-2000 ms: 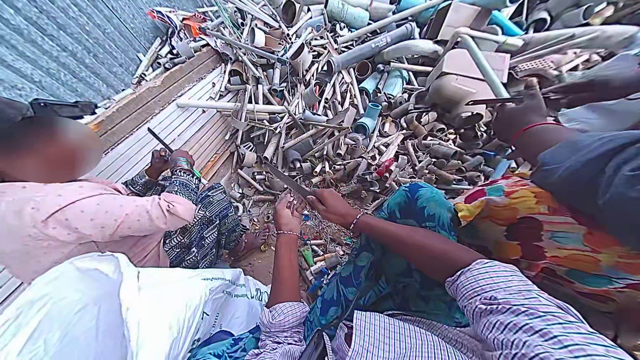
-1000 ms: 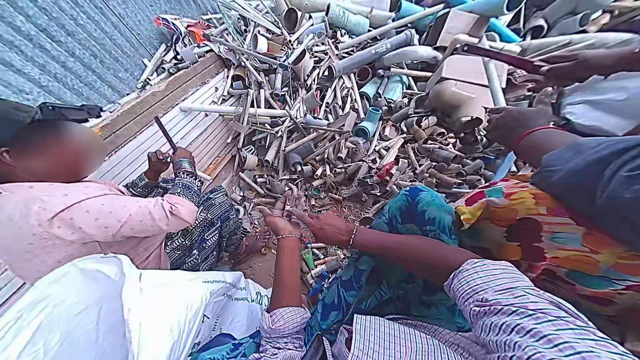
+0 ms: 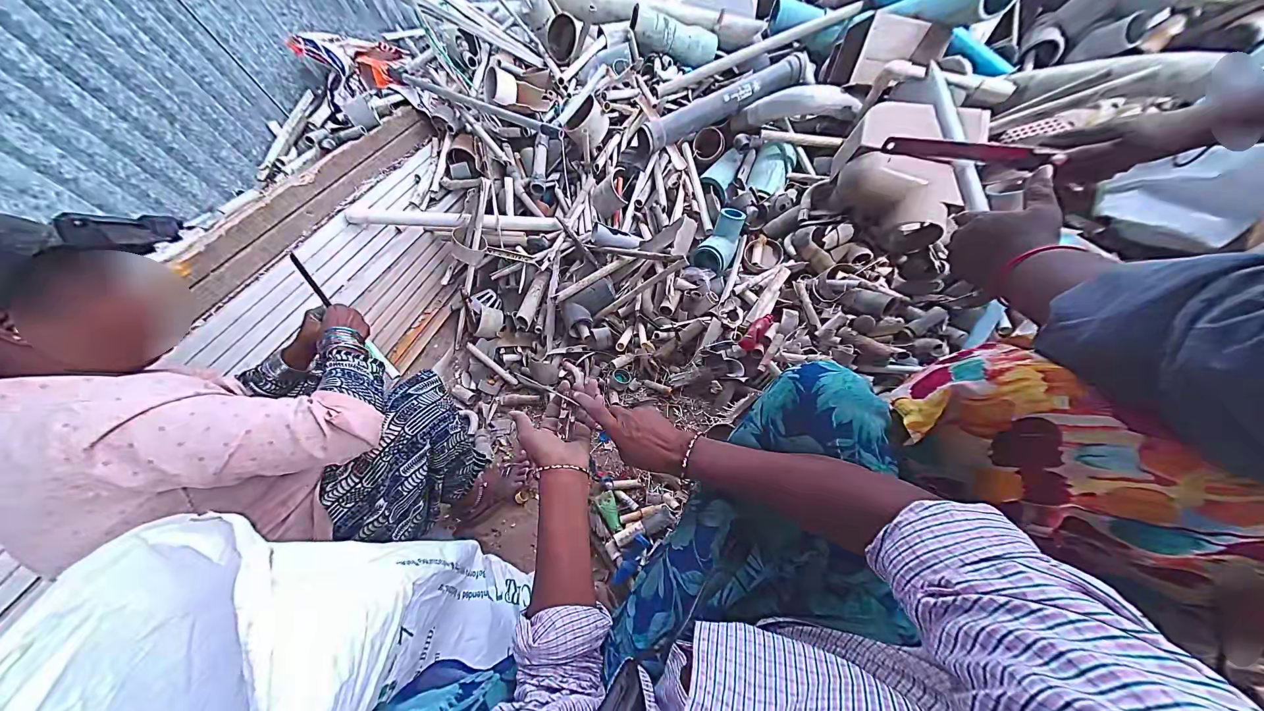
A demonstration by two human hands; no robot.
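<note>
My left hand (image 3: 555, 439) is palm up at the centre of the head view, its thumb spread to the left. Close against its fingers is my right hand (image 3: 637, 430), which reaches in from the right with its fingers stretched out. A thin dark blade (image 3: 543, 388) runs from the right hand's fingertips toward the upper left and is seen nearly edge-on. Whether a small piece lies between the hands cannot be told. Beyond them spreads a large heap of cut plastic pipes and fittings (image 3: 632, 286). Small pipe pieces (image 3: 627, 523) lie just below my hands.
At left, a person (image 3: 178, 434) holds a dark tool (image 3: 310, 279). On the right, another person's hands hold a red-handled saw (image 3: 968, 151) at a pale pipe (image 3: 956, 138). A white sack (image 3: 286, 602) bulges at lower left, near stacked pale strips (image 3: 326, 286).
The blade showed broad and pointing up-left two seconds ago; now only a thin line of it shows. At right, the co-worker's saw has moved to lie across the pipe.
</note>
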